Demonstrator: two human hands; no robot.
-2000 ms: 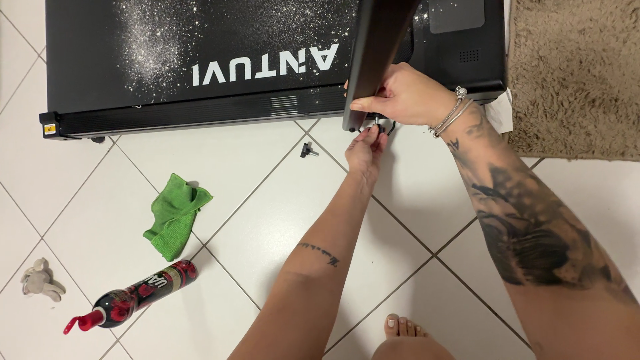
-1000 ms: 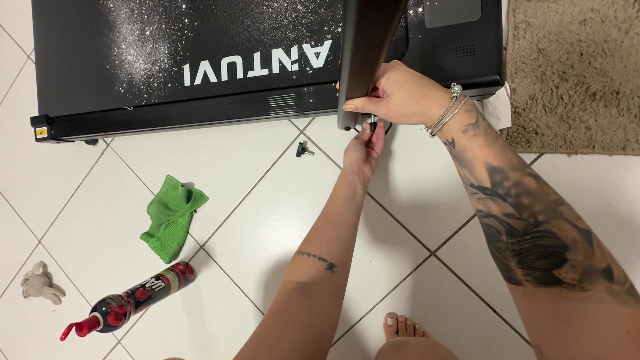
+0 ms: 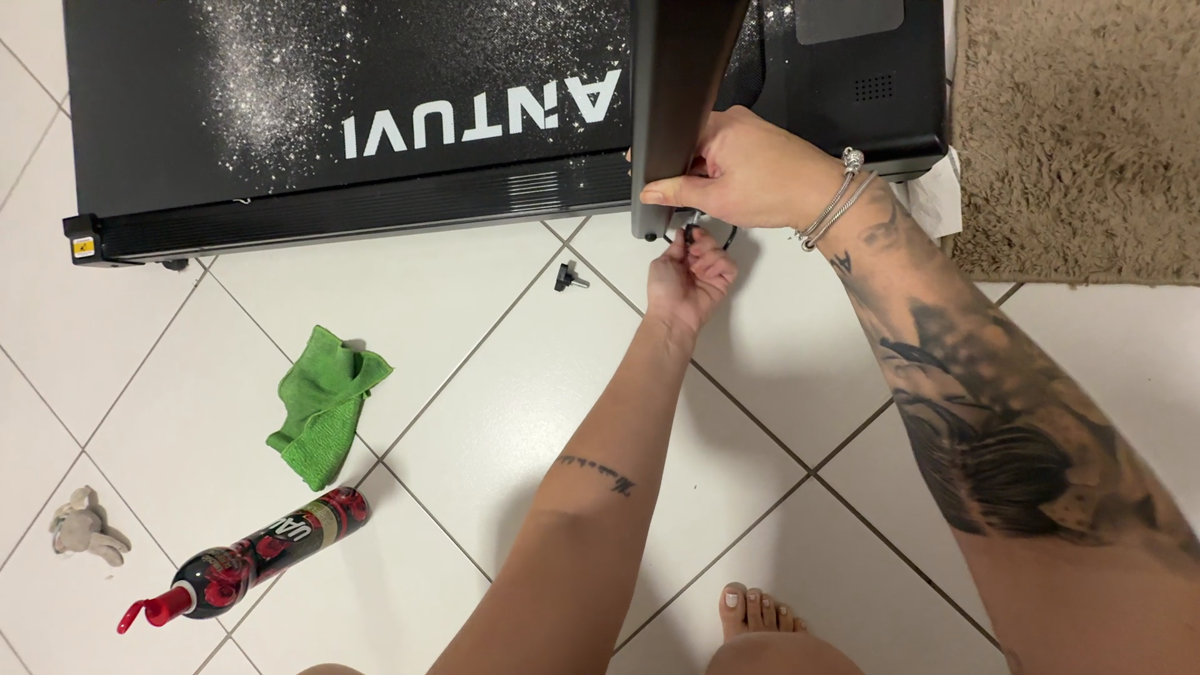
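Observation:
A black treadmill (image 3: 469,112), its deck speckled with white dust, lies across the top of the view. My right hand (image 3: 750,173) grips its dark upright post (image 3: 670,112) near the lower end, the thumb across the near face. Just below the post's end, my left hand (image 3: 692,267) pinches a small black knob (image 3: 692,234), partly hidden by the fingers. A thin black cable (image 3: 731,236) shows beside those fingertips. Another black knob with a metal screw (image 3: 567,277) lies on the tiles to the left of my left hand.
A green cloth (image 3: 323,403) and a dark bottle with an open red cap (image 3: 272,553) lie on the floor at left. A small plush toy (image 3: 87,527) is farther left. A brown shaggy rug (image 3: 1078,141) covers the upper right. My bare foot (image 3: 755,609) shows below.

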